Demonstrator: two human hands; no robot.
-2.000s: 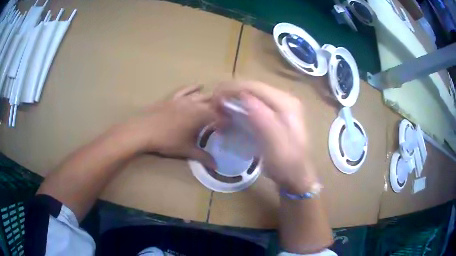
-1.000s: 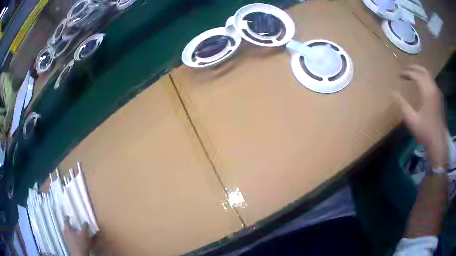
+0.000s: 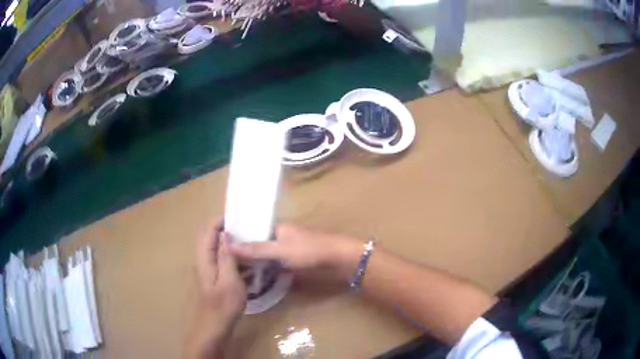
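Note:
My left hand and my right hand meet at the lower end of a flat white arm, which stands up from them. A round slotted white disc is below and partly behind my hands; its rim shows at the lower right of my left hand. My right hand's fingers lie across the arm's lower end. The joint between arm and disc is hidden by my fingers. Two white discs with dark centres lie touching at the bench's far edge.
White arms lie side by side at the left. Pale-centred discs and small flat white pieces are at the right. More discs are on and beyond the green belt. A green crate holds white parts at lower right.
My left hand has come from the arm stock with an arm. My right hand has come in from the far right. The pale disc beside the dark-centred pair is gone from its place.

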